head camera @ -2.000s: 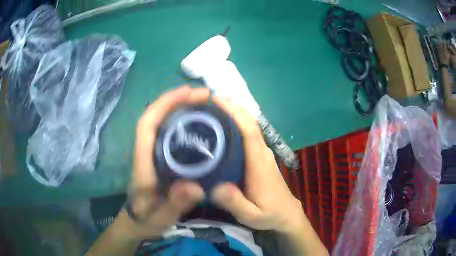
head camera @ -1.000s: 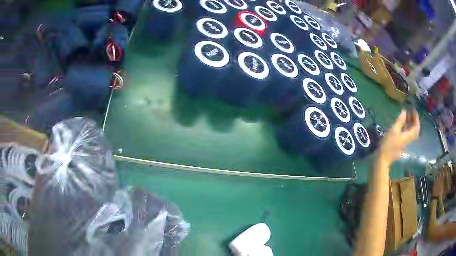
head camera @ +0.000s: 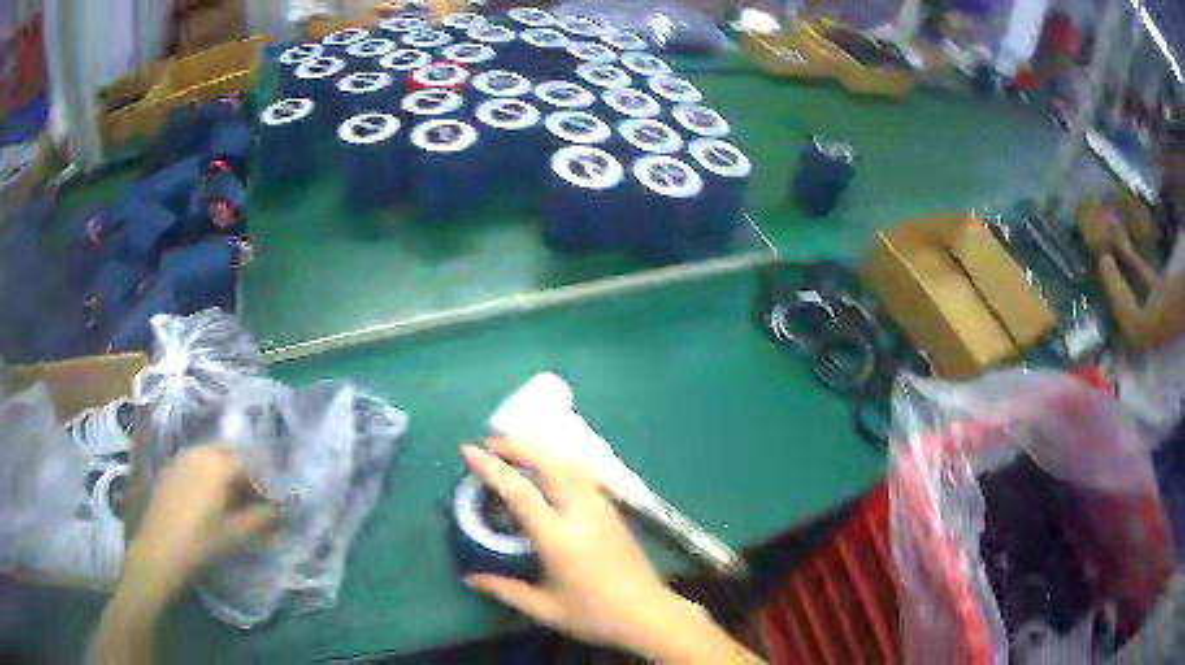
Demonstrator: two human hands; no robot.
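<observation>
A dark portable speaker [head camera: 476, 526] with a white-ringed end stands at the bench's near edge. My right hand [head camera: 578, 539] is on it, with fingers over its top and side, covering part of the ring. My left hand [head camera: 195, 520] is blurred, over the clear plastic bags [head camera: 318, 481] at the left; whether it holds anything cannot be told. The white-wrapped mallet [head camera: 572, 435] lies just beyond the speaker, its handle pointing to the near right.
Rows of white-ringed speakers [head camera: 585, 169] stand beyond the bench strip. One dark speaker [head camera: 824, 175] stands apart. Black rings [head camera: 842, 353], an open cardboard box [head camera: 962, 292] and a lined red crate [head camera: 838, 598] are at right. White rings [head camera: 107, 494] sit far left. Another person's arm [head camera: 1144, 305] shows right.
The view has tilted up from the held speaker. My right hand, last stretched out at the far right, is back on a speaker at the near edge. My left hand has come into view over the bags.
</observation>
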